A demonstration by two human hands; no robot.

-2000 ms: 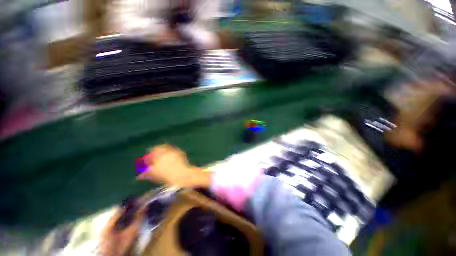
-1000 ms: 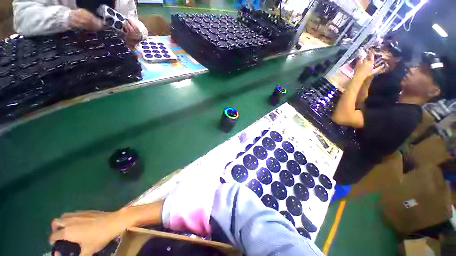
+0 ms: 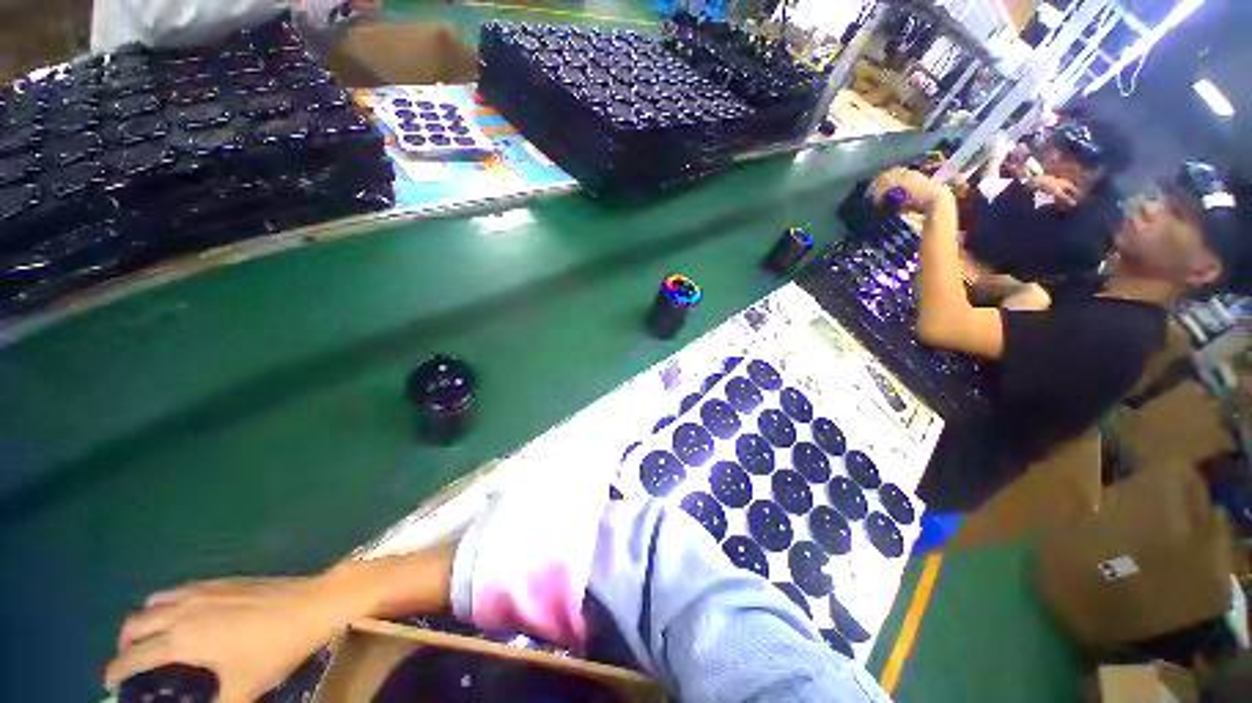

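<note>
My right hand (image 3: 227,635) reaches across to the lower left, its fingers around a black round piece (image 3: 168,684) cut off by the bottom edge; whether this is a loose cover or a unit's top is hidden. My left hand is not in view. An open carton (image 3: 341,667) lies below my right forearm, with black covers (image 3: 474,681) inside. On the green belt (image 3: 275,412) stands a black cylinder (image 3: 444,401) with no lit ring showing. Farther right stand two lit units (image 3: 674,308), (image 3: 791,250) with coloured rings.
A cover tray (image 3: 879,556) with rows of black rounds lies right of my sleeve. Tall black blister trays (image 3: 179,151), (image 3: 632,110) and a sticker sheet (image 3: 429,124) are across the belt. A person in black (image 3: 1057,357) works at right by more trays.
The three units on the belt have moved right and away. My right hand has shifted slightly left. The person across the belt has drawn their hands out of view; the person at right has lowered an arm.
</note>
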